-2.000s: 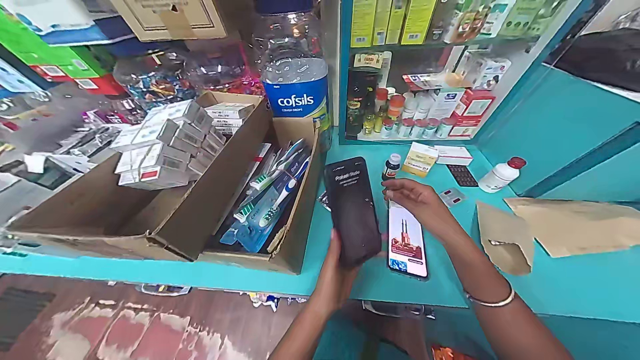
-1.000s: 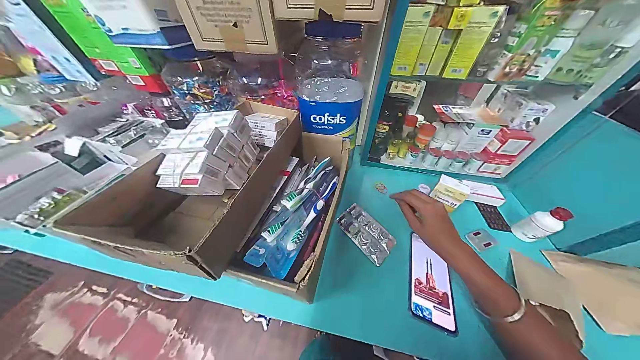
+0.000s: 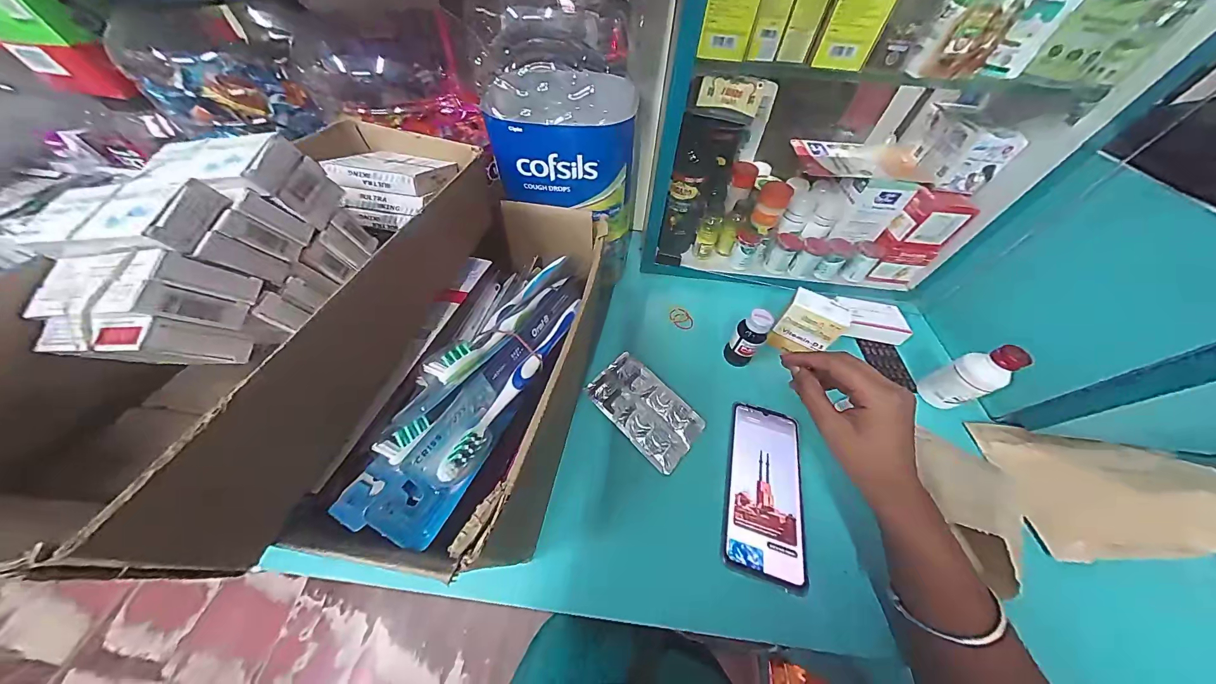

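My right hand (image 3: 860, 418), a bangle at its wrist, hovers above the counter with thumb and forefinger tips together; nothing shows between them. Just left of the fingertips stands a small dark bottle with a pale cap (image 3: 748, 337), beside a yellow and white medicine box (image 3: 810, 321). Below the hand lies a lit smartphone (image 3: 765, 496), screen up. A silver blister strip (image 3: 647, 412) rests left of the phone, and thin orange rubber bands (image 3: 680, 317) lie behind it. To the right, a white bottle with a red cap (image 3: 976, 376) is tipped over. My left hand is not in view.
Cardboard boxes on the left hold packaged toothbrushes (image 3: 475, 408) and stacked small cartons (image 3: 190, 247). A cough drop jar (image 3: 560, 142) stands behind them. A stocked glass-fronted shelf (image 3: 807, 271) borders the back. Brown paper bags (image 3: 1092, 494) lie at the right.
My left hand and the dark phone it held two seconds ago have left the view. The blister strip they largely covered now shows. The view has moved closer to the counter.
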